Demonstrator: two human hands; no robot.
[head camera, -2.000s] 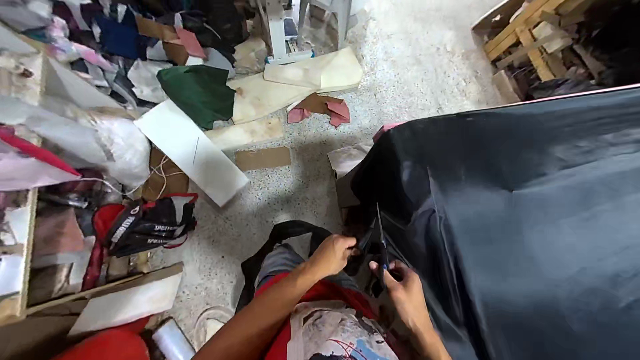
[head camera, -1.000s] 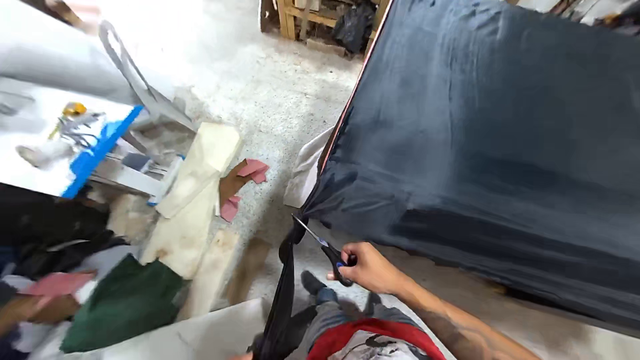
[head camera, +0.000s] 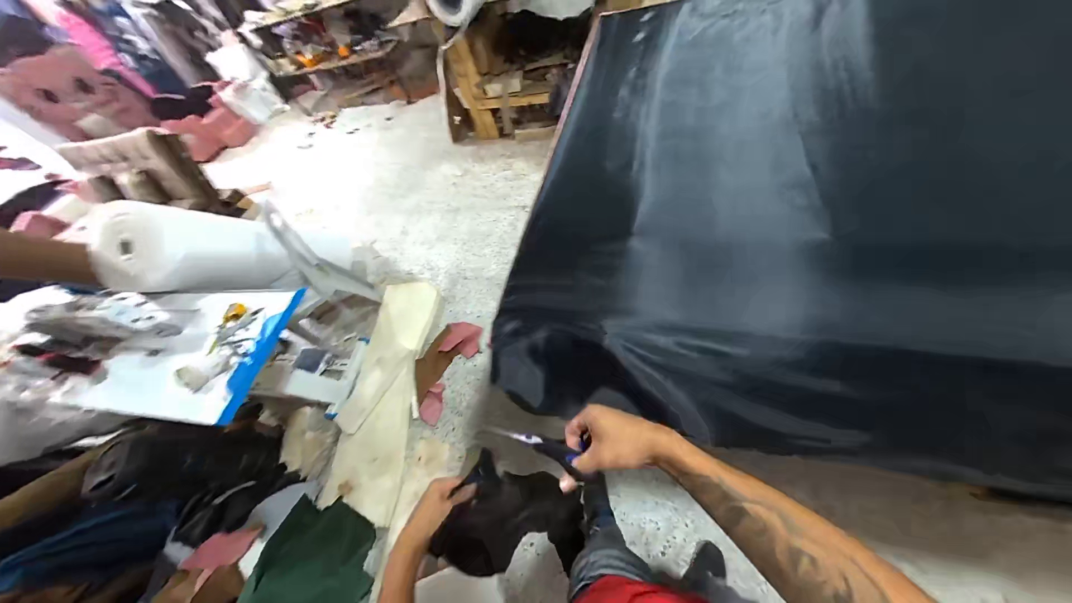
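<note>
My right hand holds scissors by their dark handles, close below the corner of a large piece covered in black fabric. The blades point left and look nearly closed, though blur hides their tips. Lower and to the left, my left hand grips a loose piece of black fabric that hangs over the floor. This piece looks apart from the covered one. Folds gather in the black cover at its near left corner.
Cream fabric strips and pink scraps lie on the floor. At the left stand a white board with a blue edge and a white roll. A green fabric piece lies at lower left, and a wooden frame stands farther back.
The view has turned strongly. My left hand, mostly out of view one second ago, now shows with a loose black piece in it. The scissors have stayed in my right hand.
</note>
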